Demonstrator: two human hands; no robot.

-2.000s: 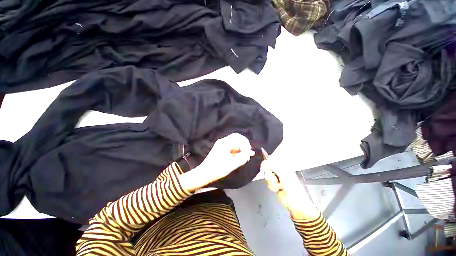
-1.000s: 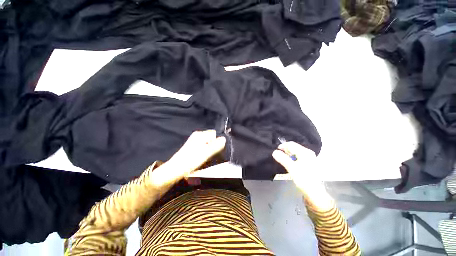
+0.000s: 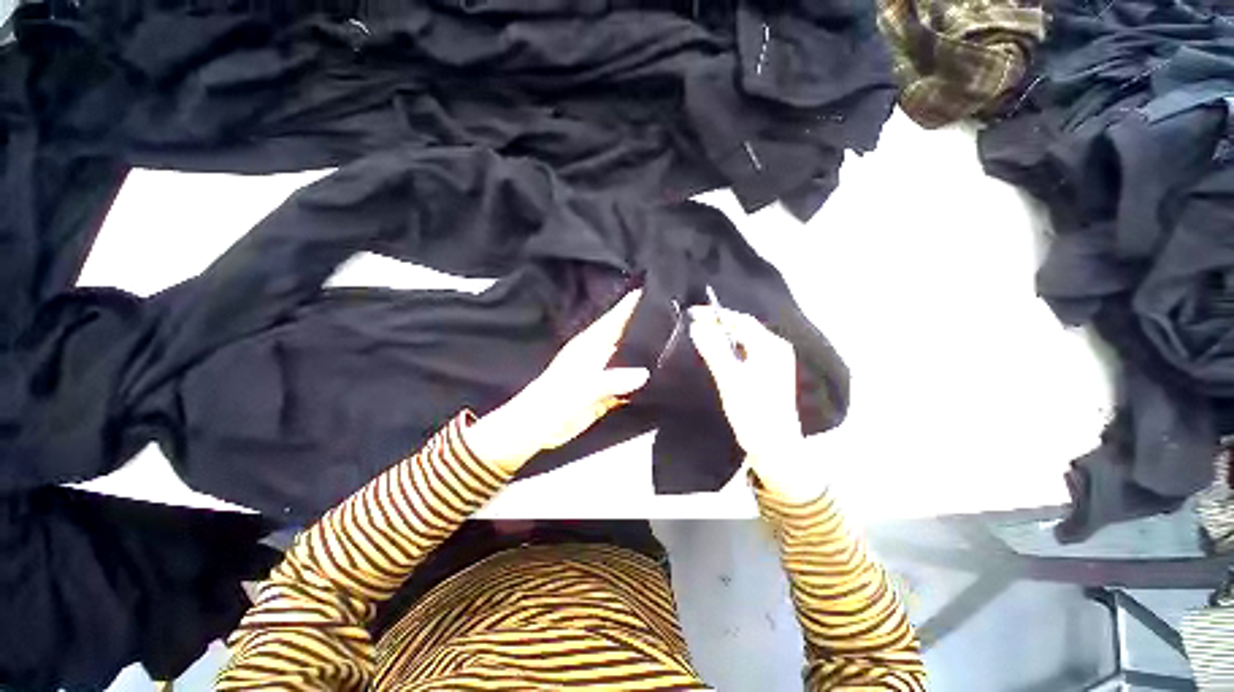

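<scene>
The black trousers (image 3: pixel 311 392) lie across the white table, long leg shapes to the left and the other end under my hands. My left hand (image 3: pixel 562 399) rests on the cloth, index finger stretched forward and thumb apart from it; its other fingers are hidden. My right hand (image 3: pixel 758 385) holds small thread snips (image 3: pixel 713 300), pale tips pointing forward, low over the cloth. A pale loose thread (image 3: pixel 670 335) lies on the black cloth between the hands. I cannot tell whether the snips touch it.
A large black garment pile (image 3: pixel 474 81) with white thread bits lies behind the work. Another dark pile (image 3: pixel 1137 243) is at the right edge. A plaid cloth (image 3: pixel 964 54) lies at the back. Black cloth (image 3: pixel 122 581) hangs at the front left. The white table edge (image 3: pixel 920 507) runs before me.
Since one second ago, both hands have moved forward over the trousers, and the right has come closer to the left. The cloth near the right end is folded differently.
</scene>
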